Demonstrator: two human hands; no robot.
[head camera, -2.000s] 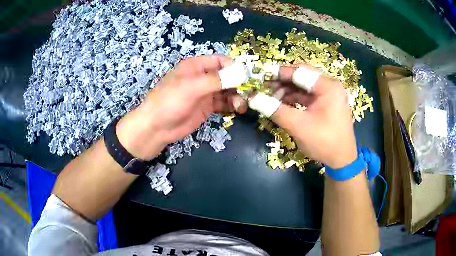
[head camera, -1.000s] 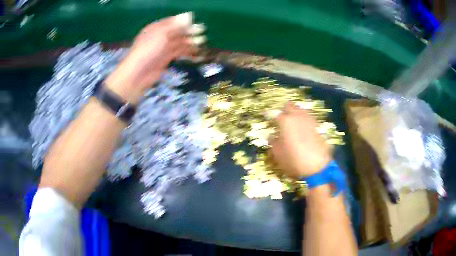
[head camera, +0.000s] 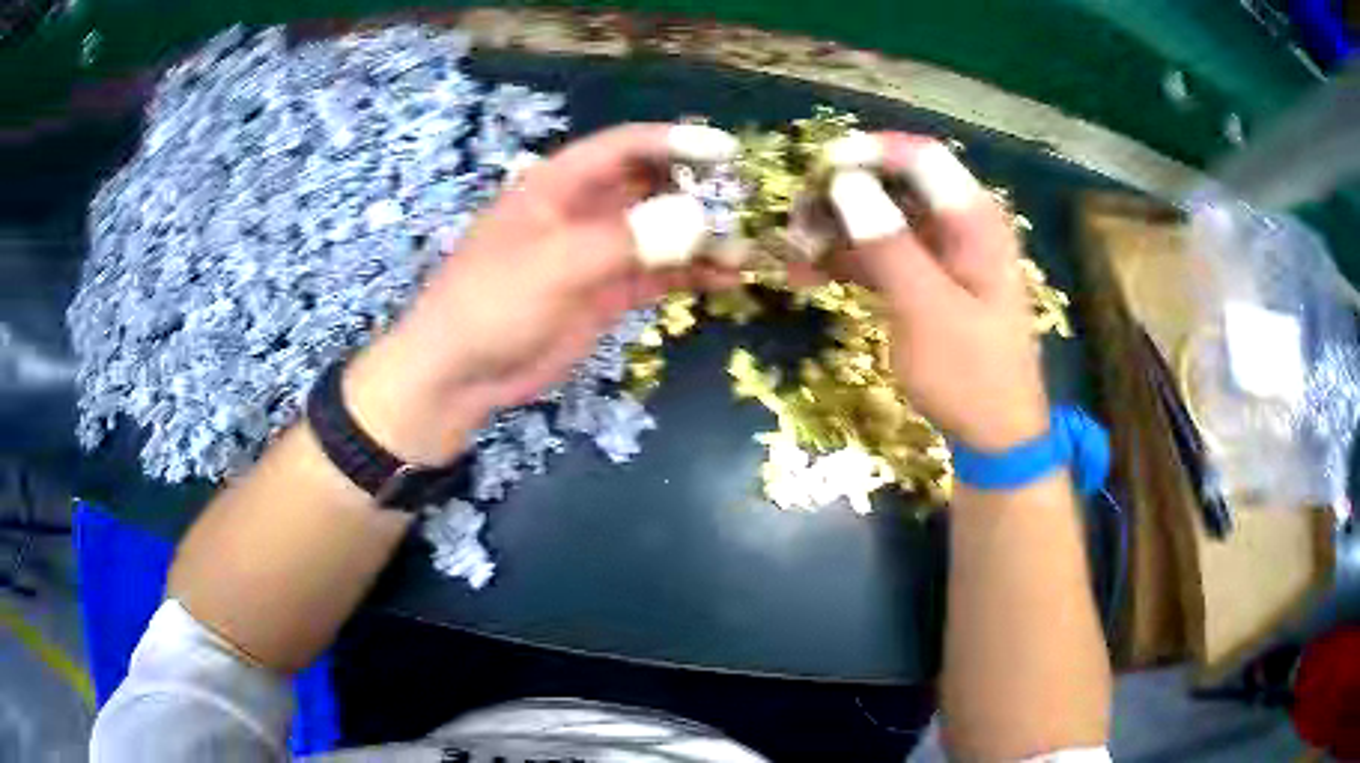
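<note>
My left hand (head camera: 545, 268), with white-wrapped fingertips, pinches a silver-grey piece (head camera: 719, 191) between thumb and finger. My right hand (head camera: 940, 268), also with white wraps, is close beside it; its fingertips are pinched together, and blur hides what they hold. Both hands are above the table's far middle. A large pile of silver-grey pieces (head camera: 269, 254) lies at the left, partly behind my left arm. A pile of brass-coloured pieces (head camera: 865, 403) lies under and around my right hand.
A green conveyor (head camera: 955, 45) with a worn edge (head camera: 806, 67) runs behind the table (head camera: 641, 552). At the right are a cardboard tray (head camera: 1260, 581), a clear plastic bag (head camera: 1268, 350) and a slim black tool (head camera: 1186, 432). A blue bin (head camera: 127, 596) is below the left table edge.
My left hand has come back from the conveyor edge, now with a silver-grey piece. My right hand has risen from the brass-coloured pile to meet it. The view has shifted.
</note>
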